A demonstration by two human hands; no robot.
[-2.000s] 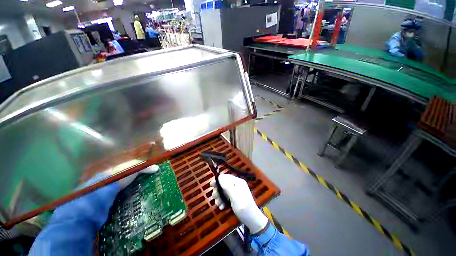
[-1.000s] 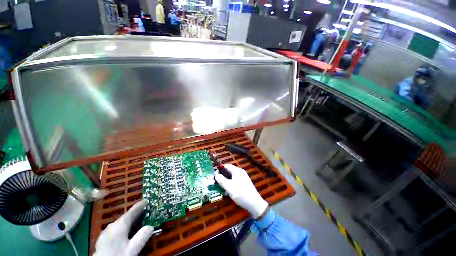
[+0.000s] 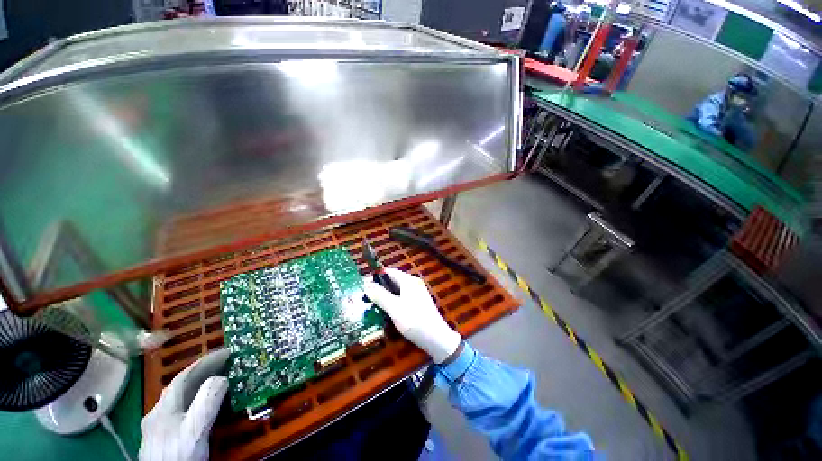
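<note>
A green printed circuit board (image 3: 297,320) lies on the orange-brown slotted grate (image 3: 469,317), white connectors along its near edge. My left hand (image 3: 187,407), in a white glove, holds the board at its near left edge, with some fingers partly hidden. My right hand (image 3: 415,313), in a white glove, is shut on the diagonal cutters (image 3: 373,257) at the board's right edge. Their jaws point away from me, beside the far right corner. A long black brush (image 3: 437,253) lies on the grate to the right of the cutters.
A clear hood (image 3: 270,144) with a reddish-brown lower edge stands over the grate's far part. A white fan (image 3: 86,392) is at the left on a green mat. A metal stool (image 3: 602,236) and yellow-black floor tape are at the right. A person in blue sits behind the far green bench (image 3: 658,140).
The board, earlier tilted up in my left hand, now lies flat on the grate. The brush has left my right hand and lies on the grate; the cutters stay in that hand. The view has turned.
</note>
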